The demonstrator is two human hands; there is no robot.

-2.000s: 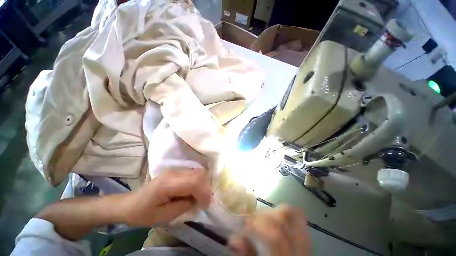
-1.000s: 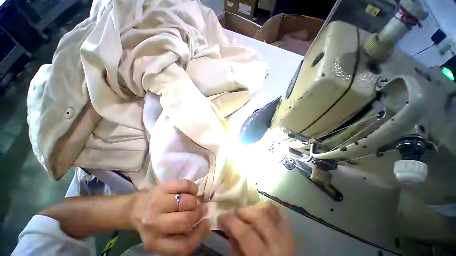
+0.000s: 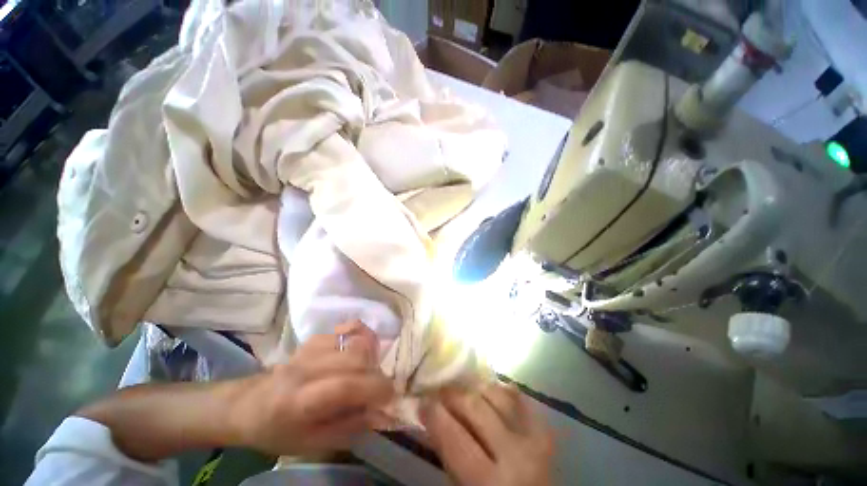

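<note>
A large cream garment lies heaped left of the sewing machine, with a small button on its left part. Whiter cloth shows between its folds. My left hand, with a ring, pinches the garment's near edge. My right hand is just right of it, its fingers on the same edge; it is slightly blurred. The edge lies in front of the needle area, which is lost in lamp glare. The fingertips are partly hidden by the cloth.
The dark oval guard sits left of the machine head. A white tension knob is on the right. Cardboard boxes stand behind the white table. A green light shows at the far right.
The hands have come closer together than two seconds ago, and the cloth edge between them is now bunched, no longer stretched towards the right hand. The camera view has shifted slightly.
</note>
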